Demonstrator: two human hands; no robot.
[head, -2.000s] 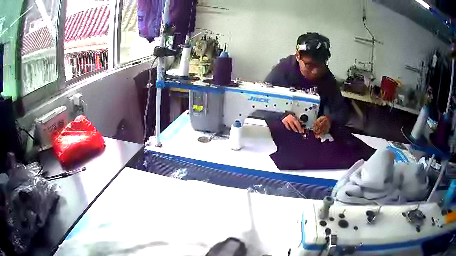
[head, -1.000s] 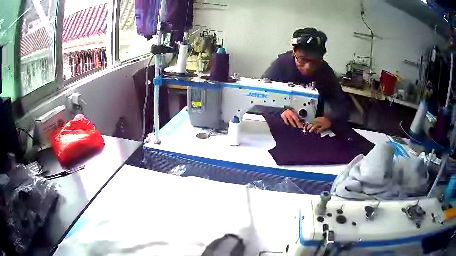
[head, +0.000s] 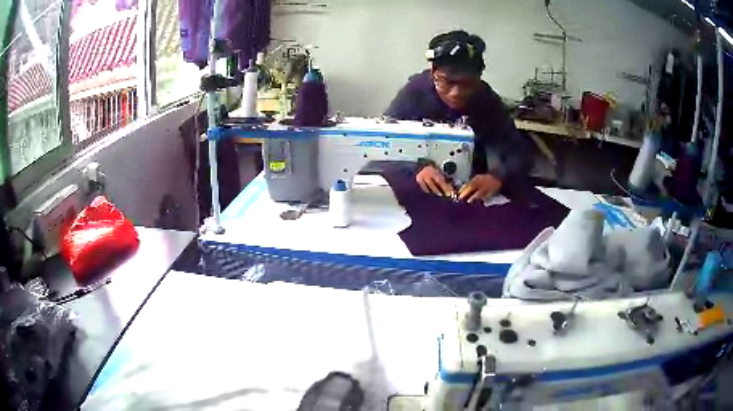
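Observation:
Neither of my hands is in view. A white sewing machine head (head: 554,341) with a blue stripe stands at the near right, cut off by the lower edge. A whitish surface (head: 241,321) spreads left of it, with faint grey shading near the bottom; cloth and table are hard to tell apart there. A dark grey curved piece (head: 331,393), perhaps a thick cloth edge, shows at the bottom edge, left of the machine's needle end. Bunched light grey cloth (head: 587,257) lies behind the machine head.
Opposite, a person holds a dark purple panel (head: 482,221) at a JACK machine (head: 378,148). A white thread cone (head: 340,205) stands on that table. A dark side table (head: 157,249) at left carries a red bag (head: 98,241) and crumpled clear plastic (head: 36,345).
The view has turned right, so everything sits further left in the picture. The person opposite has shifted their hands slightly on the purple panel. My hands stay out of view.

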